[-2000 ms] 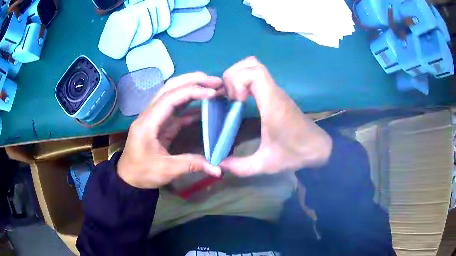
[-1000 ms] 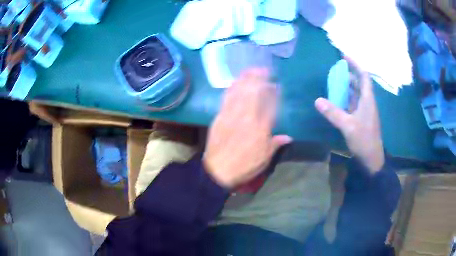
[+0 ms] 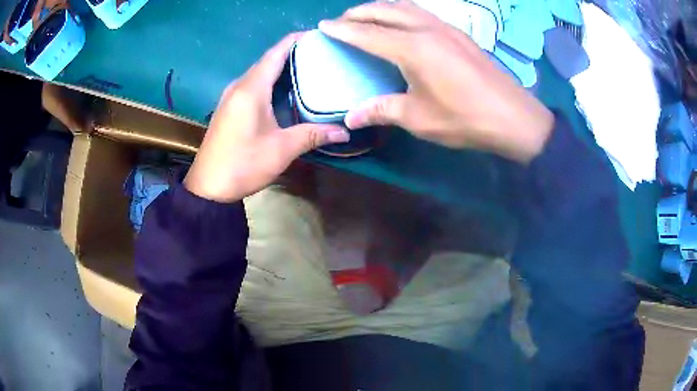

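Note:
A light-blue front cover (image 3: 344, 70) lies over the face of a speaker unit (image 3: 359, 142) at the bench's front edge. The unit is mostly hidden under the cover and hands; its dark lower side and a thin strap edge show. My left hand (image 3: 248, 134) holds the unit from the left, thumb at its near side. My right hand (image 3: 451, 84) grips the cover at the right, fingers on the far edge and thumb on the near edge. Whether the cover is seated cannot be told.
Loose covers (image 3: 523, 30) and white sheets (image 3: 620, 95) lie at the far right. Speaker units stand at the far left (image 3: 55, 47) and right (image 3: 676, 218). An open carton (image 3: 111, 294) with blue pieces is below the bench. Another person's arm (image 3: 61, 105) shows at left.
The cover has moved left from above the bench onto the speaker unit. Both hands now close around the unit and cover. The view has shifted.

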